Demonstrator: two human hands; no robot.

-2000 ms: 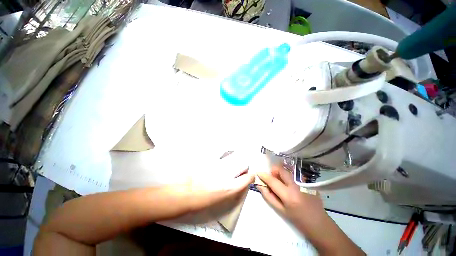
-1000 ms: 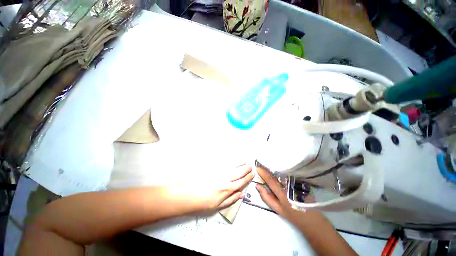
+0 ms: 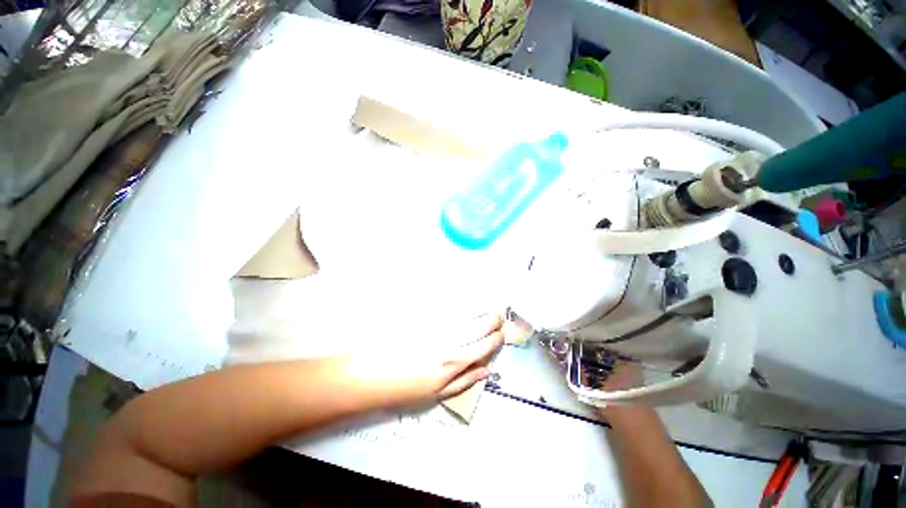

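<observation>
A khaki garment panel (image 3: 278,322), whitened by glare, lies on the white machine table, its upper left corner folded over. My left hand (image 3: 462,362) lies flat on the panel's right end, left of the needle area, fingers toward the machine. A small beige piece (image 3: 517,330) shows just beyond its fingertips. My right hand (image 3: 624,375) is under the head of the white sewing machine (image 3: 795,327), mostly hidden by the machine's white guard; its fingers cannot be made out.
A beige strip (image 3: 407,129) lies toward the table's back. A cyan bottle-shaped patch (image 3: 502,193) is left of the machine head. Stacked beige cloth (image 3: 89,129) is at the far left. Orange-handled scissors (image 3: 785,474) lie at lower right. A pale tub (image 3: 695,69) stands behind.
My right hand has moved from beside my left fingertips rightward under the machine head. My left hand stays on the panel. The small beige piece near its fingertips is now more exposed.
</observation>
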